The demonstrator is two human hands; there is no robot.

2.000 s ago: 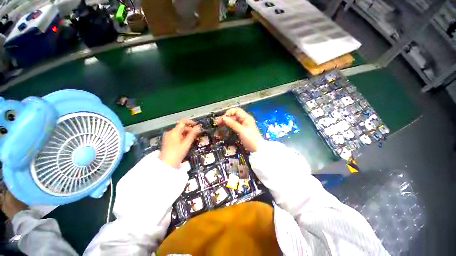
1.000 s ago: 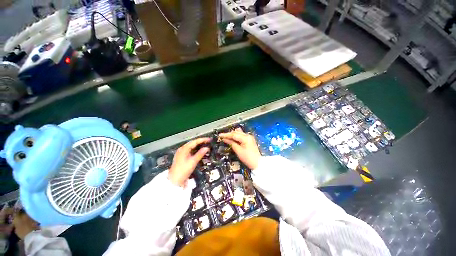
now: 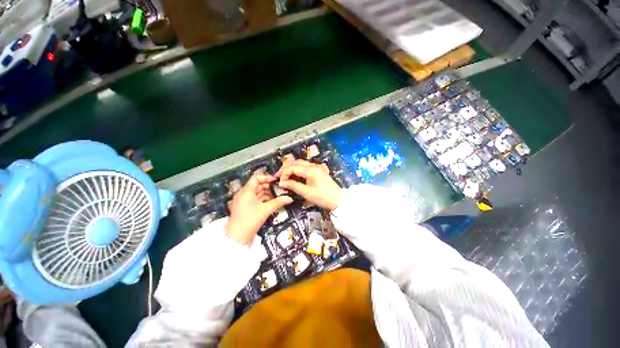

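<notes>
The black tray (image 3: 268,297) lies in front of me with dark modules in square pockets, such as a module with a white patch (image 3: 288,237). My left hand (image 3: 250,209) and my right hand (image 3: 314,185) are over the tray's middle. Their fingertips meet at a small module (image 3: 278,189), with fingers bent. The fingertips hide most of it, and whether either hand grips it is unclear. Small grey and yellow pieces (image 3: 316,242) lie on the tray's right side.
Small blue pieces (image 3: 372,158) lie right of the tray. A second filled tray (image 3: 462,136) is further right. A light blue fan (image 3: 95,224) stands at left. The green belt (image 3: 224,102) runs behind, with white sheets (image 3: 428,30) beyond. Another person's sleeve (image 3: 54,326) shows lower left.
The camera view has shifted. Both hands have moved from the tray's far edge slightly nearer to me, and modules in the far row are now uncovered.
</notes>
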